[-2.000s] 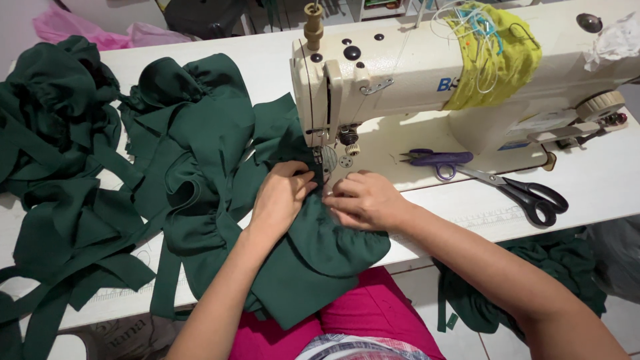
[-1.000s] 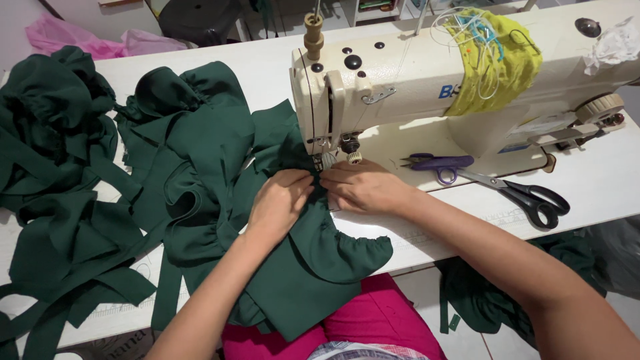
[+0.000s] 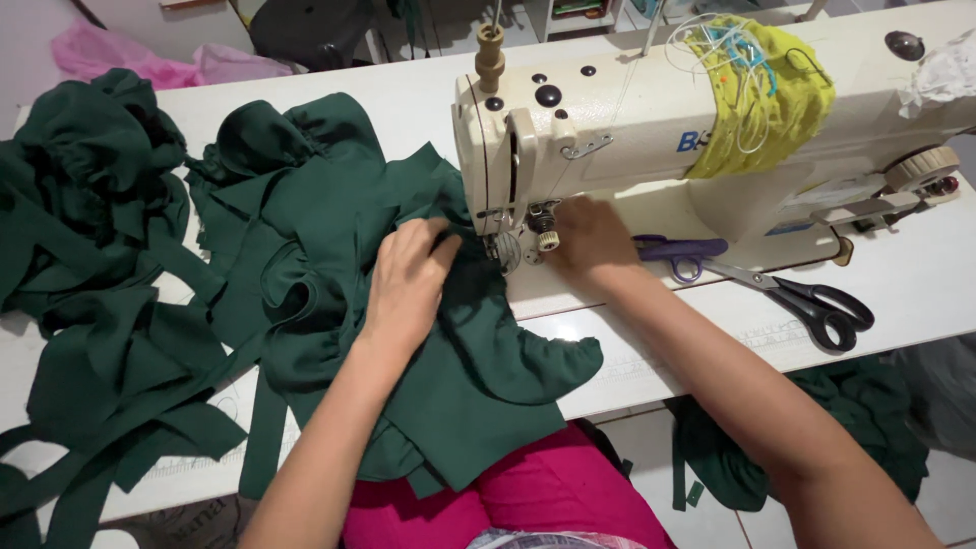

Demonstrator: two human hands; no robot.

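Note:
A cream sewing machine (image 3: 648, 114) stands on the white table, its needle area over the edge of a dark green garment piece (image 3: 473, 343) with a gathered edge. My left hand (image 3: 412, 267) rests on this cloth just left of the presser foot, fingers bent; whether it pinches the fabric is unclear. My right hand (image 3: 591, 236) is behind and right of the needle, beside the thread tension knob (image 3: 547, 241), its fingertips partly hidden by the machine head. Purple thread snips (image 3: 682, 248) and black-handled scissors (image 3: 816, 301) lie on the right, close to my right wrist.
More dark green gathered pieces (image 3: 99, 183) are heaped on the left of the table (image 3: 412, 84). A yellow-green cloth (image 3: 770, 99) with pins and loose thread drapes over the machine arm. Green fabric (image 3: 846, 412) lies below the table's front edge at right.
My right hand has left the cloth in front of the needle and moved up and right, behind the machine head. My left hand stays on the cloth, its fingers now slightly away from the needle.

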